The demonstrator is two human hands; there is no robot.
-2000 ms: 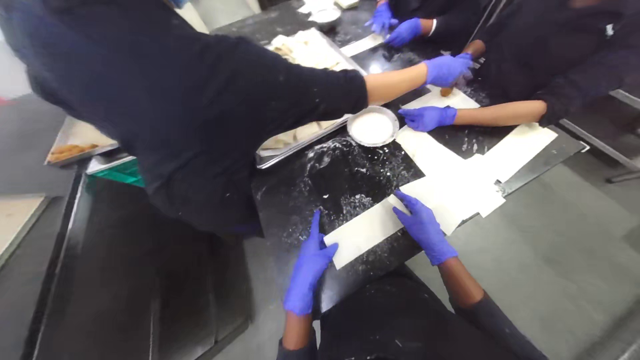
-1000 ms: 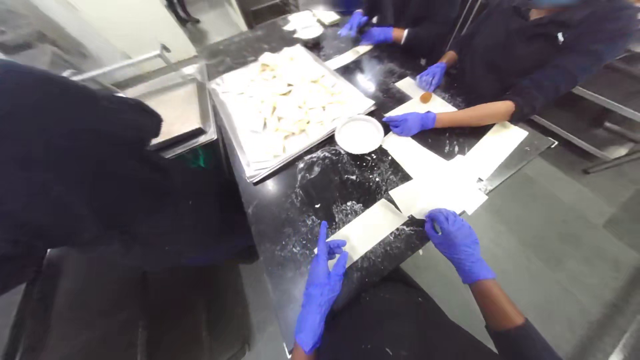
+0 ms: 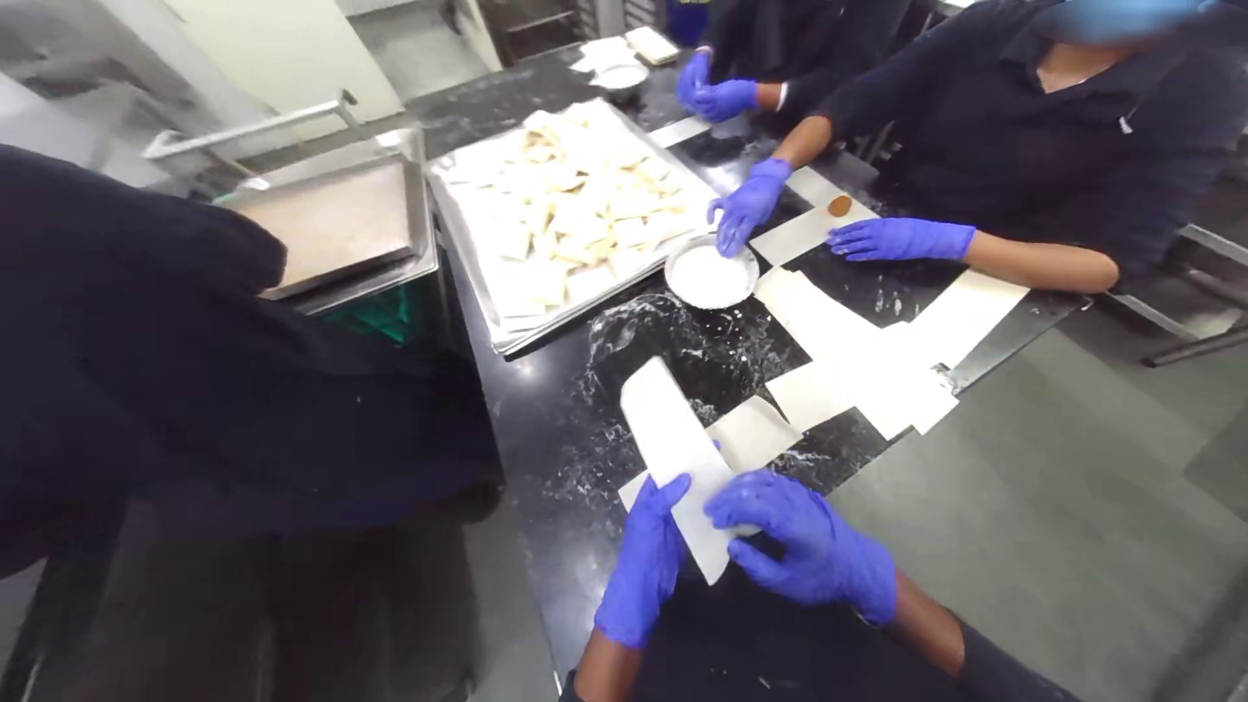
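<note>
A long pale strip of what looks like dough sheet [image 3: 673, 439] is raised off the black table, with my left hand [image 3: 648, 551], in a blue glove, closed on its lower left edge. Close against the strip's right side is my right hand [image 3: 799, 541], gloved too, its fingers curled; whether they pinch the strip is hidden. Another pale sheet [image 3: 756, 434] lies flat on the table behind the raised one. To the right, overlapping pale sheets [image 3: 877, 375] are spread along the table's edge.
A metal tray [image 3: 487, 297] holds many folded pale pieces. Beside it a co-worker's gloved hand [image 3: 751, 205] dips into a bowl of white powder [image 3: 712, 275]. Another person's gloved hands [image 3: 721, 93] are at the far side. A dark-clothed person [image 3: 195, 390] stands close at left.
A strip is now up off the table in my left hand, where a strip lay flat before. My right hand has come beside it. A co-worker's hand has moved to the powder bowl.
</note>
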